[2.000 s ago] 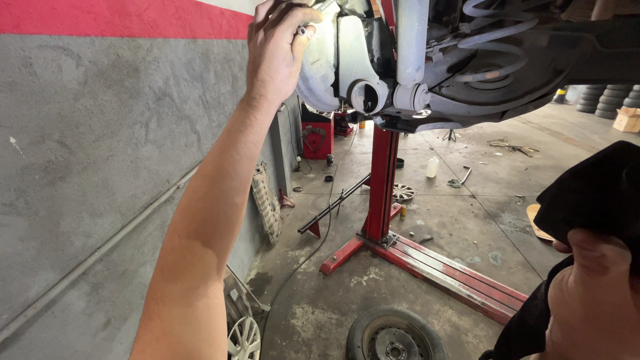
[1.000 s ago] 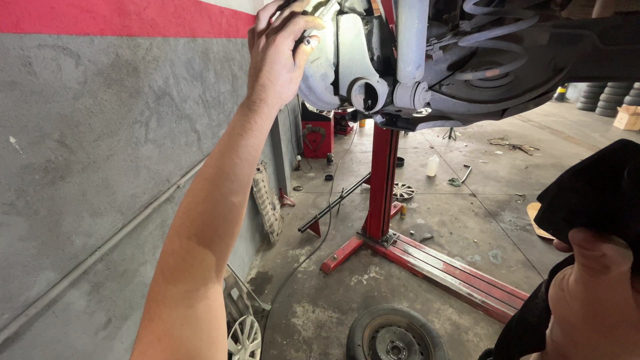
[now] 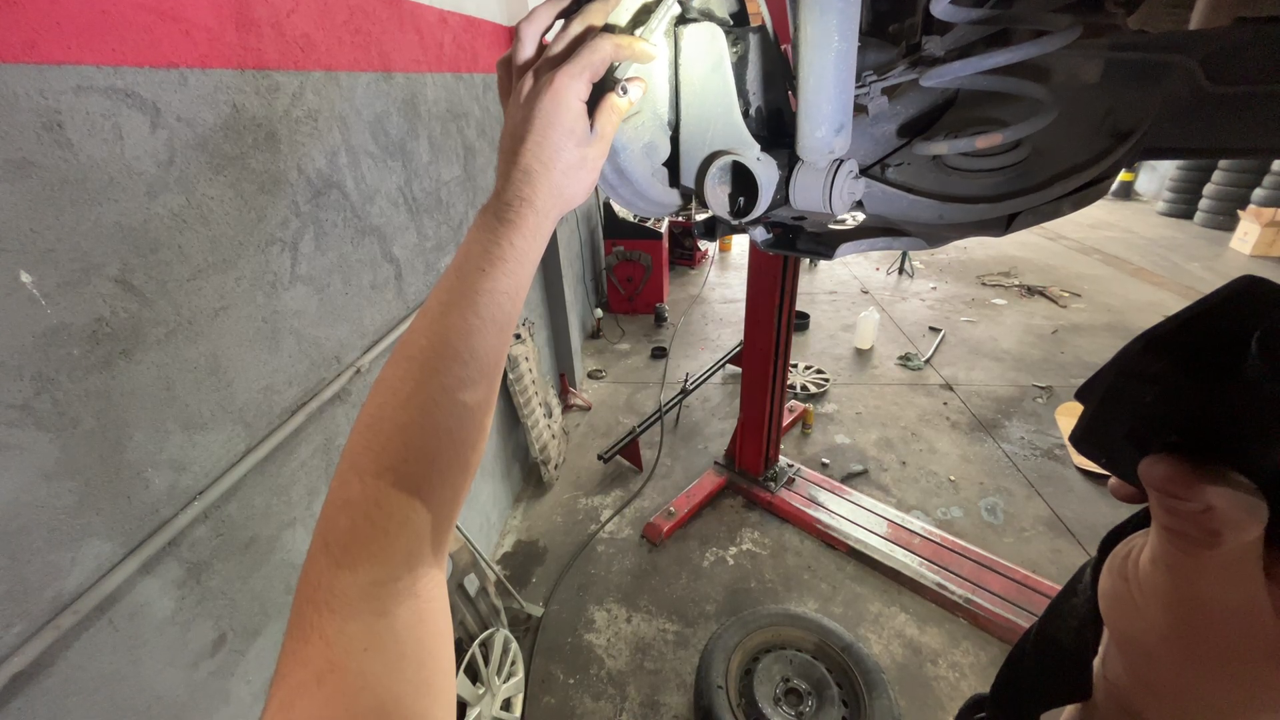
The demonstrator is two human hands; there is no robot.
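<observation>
At the top, my left hand (image 3: pixel 560 115) reaches up to the wheel-side parts of a raised car. Its fingers are curled around a slim tool, whose small round dark end (image 3: pixel 622 89) shows by the thumb; the rest is mostly hidden. Bright light falls on the grey metal backing plate (image 3: pixel 640 165) beside the fingers. Right of it are a suspension arm with an open round eye (image 3: pixel 738 186), a shock absorber (image 3: pixel 825 90) and a coil spring (image 3: pixel 1000 75). My right hand cannot be made out.
A red lift post (image 3: pixel 768 370) stands on its floor base (image 3: pixel 900 545). A wheel with a tyre (image 3: pixel 795 665) lies below. The grey wall (image 3: pixel 200 250) is at left. Black cloth (image 3: pixel 1190 370) and bare skin (image 3: pixel 1180 620), apparently another person's, fill the lower right edge.
The fingers of my left hand have shifted slightly, and the small dark tool end sits a little lower by the thumb. The car parts have not moved.
</observation>
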